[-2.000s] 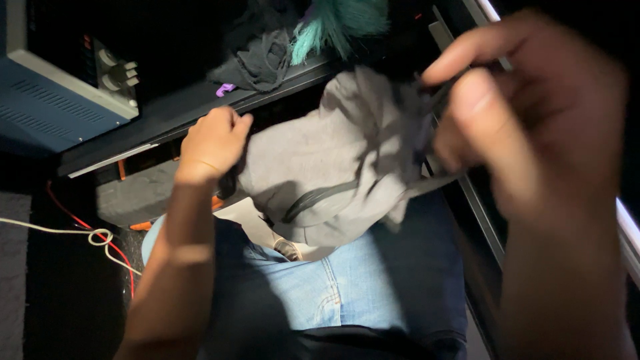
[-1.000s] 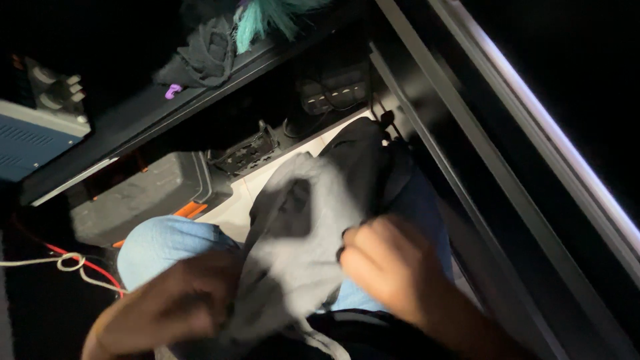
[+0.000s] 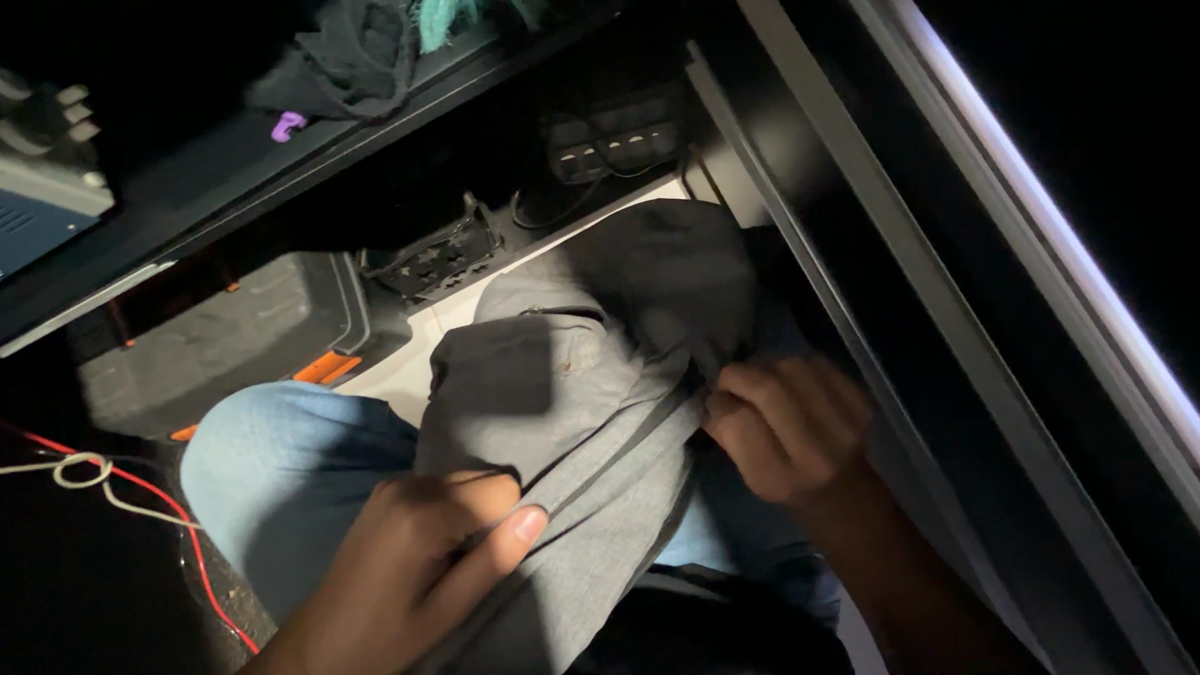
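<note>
A grey fabric bag or garment (image 3: 525,375) with a zipper opening lies across the lap, over blue jeans (image 3: 272,459). My left hand (image 3: 441,544) pinches a strap or folded edge of it between thumb and fingers, near the bottom of the view. My right hand (image 3: 792,427) grips the same fabric at its right side, fingers curled. The dark strip of cloth runs taut between the two hands. The far end of the grey fabric rests in shadow, and its underside is hidden.
A dark shelf edge (image 3: 309,159) crosses the upper left, bearing black cloth (image 3: 347,66), a purple clip (image 3: 288,126) and a blue instrument (image 3: 47,216). Below are a grey case (image 3: 225,328), a power strip (image 3: 614,145) and red and white cables (image 3: 202,572). Metal rails (image 3: 900,272) slant along the right.
The grey fabric, bunched up two seconds ago, now lies spread over the lap. My right hand has come down from its raised place onto the fabric. The view has shifted.
</note>
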